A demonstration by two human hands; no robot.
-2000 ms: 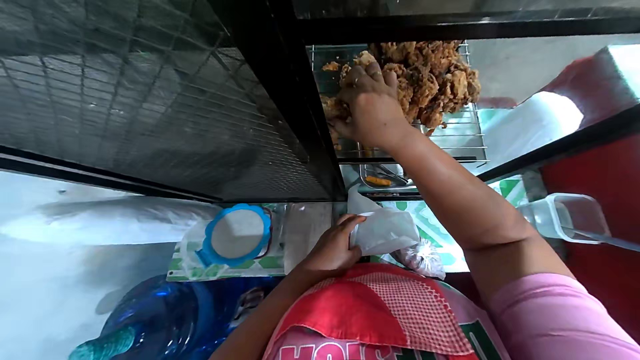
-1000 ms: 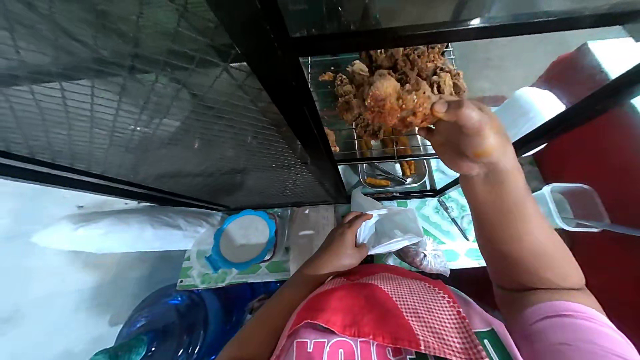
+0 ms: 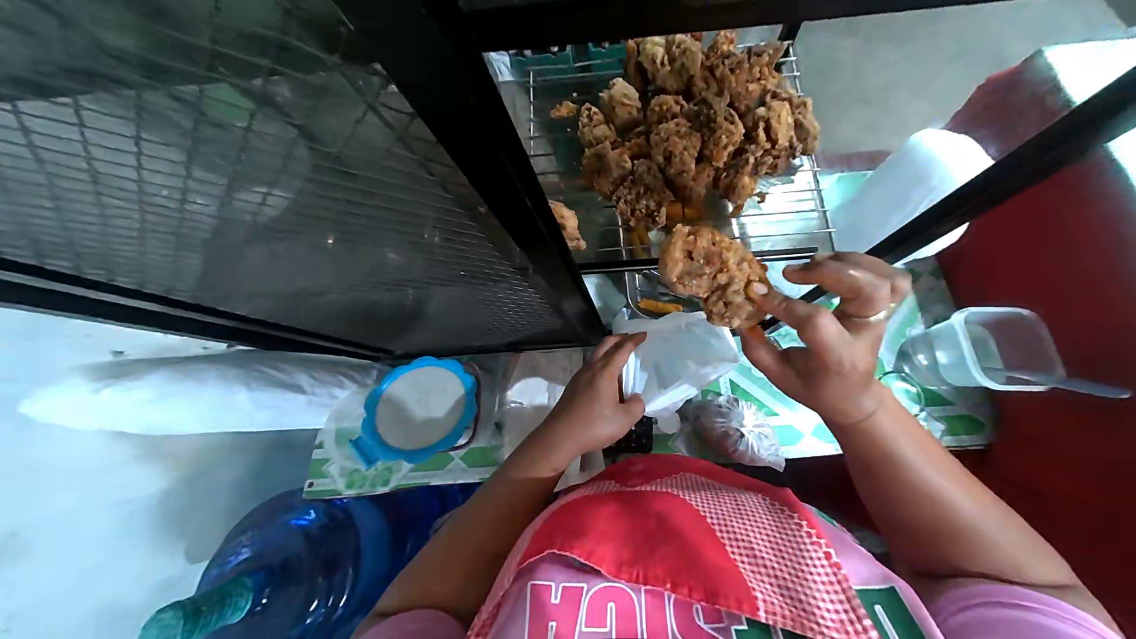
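My right hand [image 3: 825, 337] pinches a piece of fried chicken [image 3: 714, 275] between thumb and fingers, at the front edge of the wire rack [image 3: 816, 209]. A pile of fried chicken pieces [image 3: 692, 124] lies on that rack inside the black-framed case. My left hand [image 3: 595, 399] holds a white bag [image 3: 679, 355], just below the held piece. Behind the bag, a metal tray [image 3: 635, 288] with an orange-brown fried item in it is partly hidden.
A blue-rimmed lid or container [image 3: 420, 408] sits left on the green-and-white cloth [image 3: 390, 475]. Right stands a clear plastic container [image 3: 1012, 351] with a handle; a knotted plastic bag [image 3: 732, 430] lies near the apron. Black frame bars [image 3: 532, 186] flank the opening. Blue water bottles [image 3: 302, 550] stand lower left.
My right hand has come from the chicken pile toward me with one piece, now near the bag. The white bag is still in my left hand.
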